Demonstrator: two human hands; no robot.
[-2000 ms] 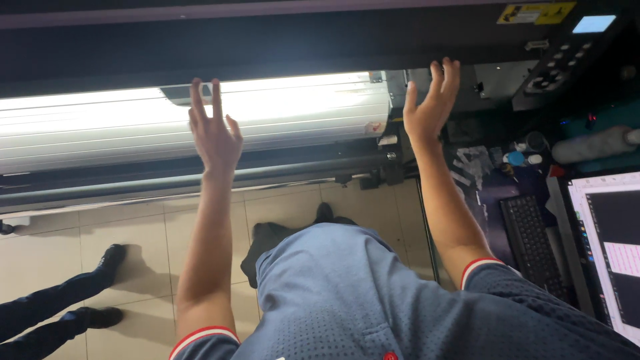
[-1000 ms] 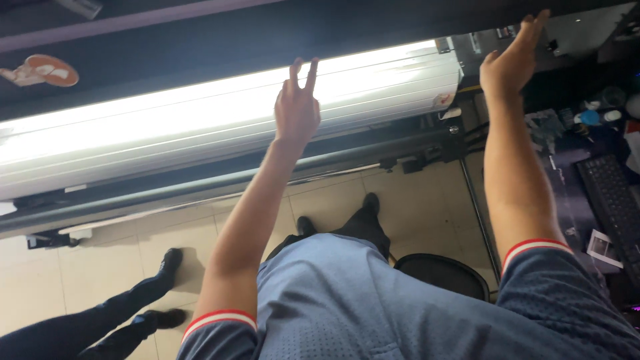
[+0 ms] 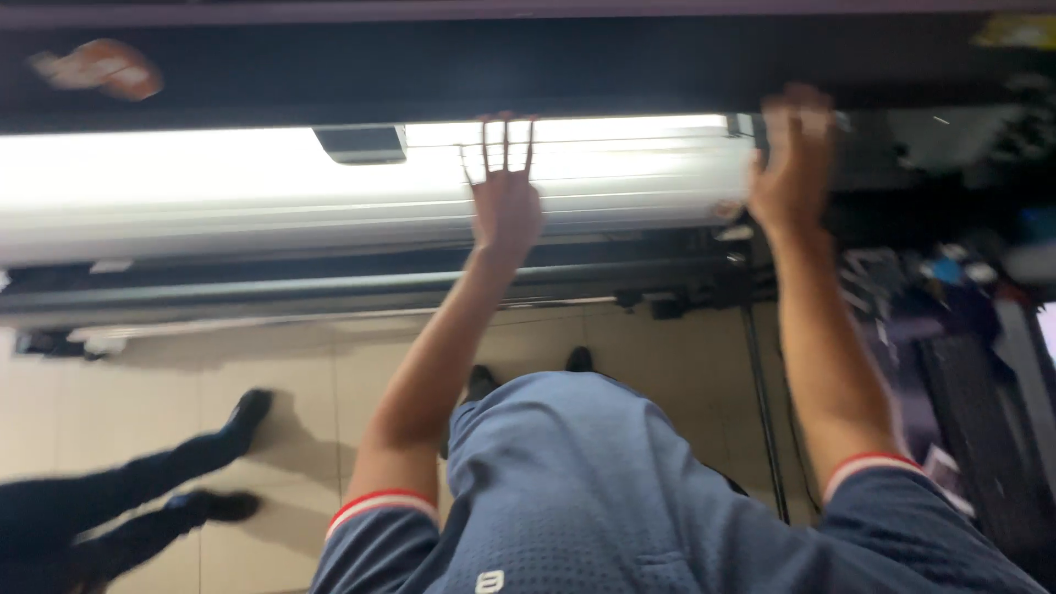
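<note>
A wide-format printer spans the upper view, its dark front cover (image 3: pixel 577 62) above a brightly lit white sheet of media (image 3: pixel 206 194). My left hand (image 3: pixel 507 194) has its fingers spread over the lit sheet, the fingertips at the cover's lower edge. Blurred by motion, my right hand (image 3: pixel 792 165) is raised at the right end of the sheet, its fingertips over the cover's lower edge. Neither hand shows an object in it. Whether the fingertips press on the cover cannot be told. A dark carriage-like part (image 3: pixel 360 144) shows under the cover, left of my left hand.
A long roller bar (image 3: pixel 247 289) runs below the sheet. Another person's legs and dark shoes (image 3: pixel 252 412) are on the tiled floor (image 3: pixel 289 363) at left. At right are a dark keyboard (image 3: pixel 961 412), small cluttered items (image 3: pixel 949 268) and a bright screen edge (image 3: pixel 1048 326).
The view has shifted between frames. Along the lit sheet, my left hand is farther right than two seconds ago, and the dark part under the cover shows again.
</note>
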